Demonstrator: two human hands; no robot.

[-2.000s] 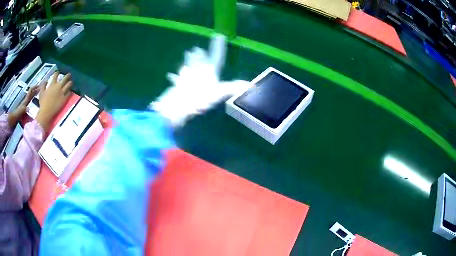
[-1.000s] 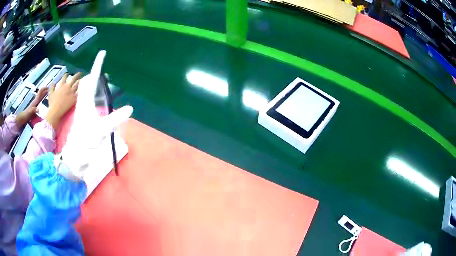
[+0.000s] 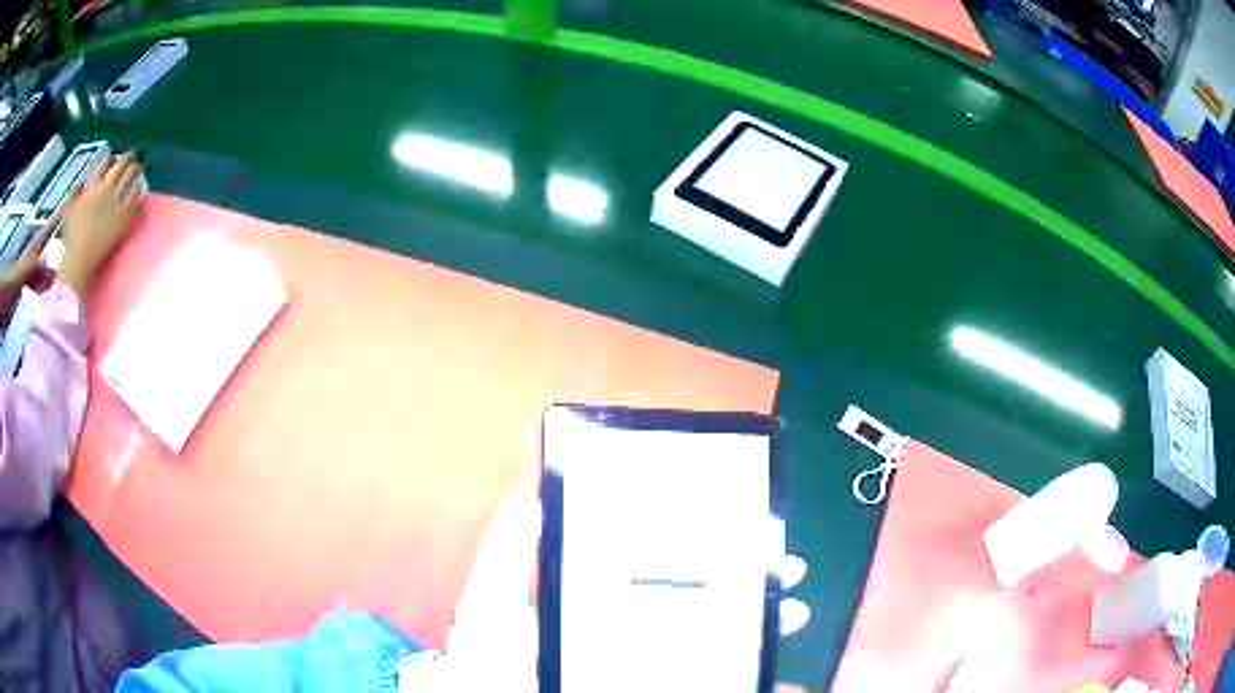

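My left hand [image 3: 496, 596], in a white glove, holds a tablet [image 3: 661, 542] upright in the frame at the bottom centre. Its fingertips show around the tablet's right edge. The tablet has a black bezel and a bright white screen with a small grey mark; its lower end is cut off. My right hand is not clearly in view. A white box [image 3: 197, 339] lies on the left of the red-orange mat [image 3: 406, 406], its surface washed out by glare.
A white box with a tablet on top [image 3: 759, 190] stands on the dark-green surface. Another box [image 3: 1182, 427] is at far right. A small white gadget [image 3: 867, 431] lies between the mats. Two dispenser bottles [image 3: 1056, 521] [image 3: 1144, 596] stand on the right mat. A neighbour's hand [image 3: 102, 217] is at left.
My left hand has come from the left box to the bottom centre and now holds a tablet. The view has shifted, bringing the bottles into sight.
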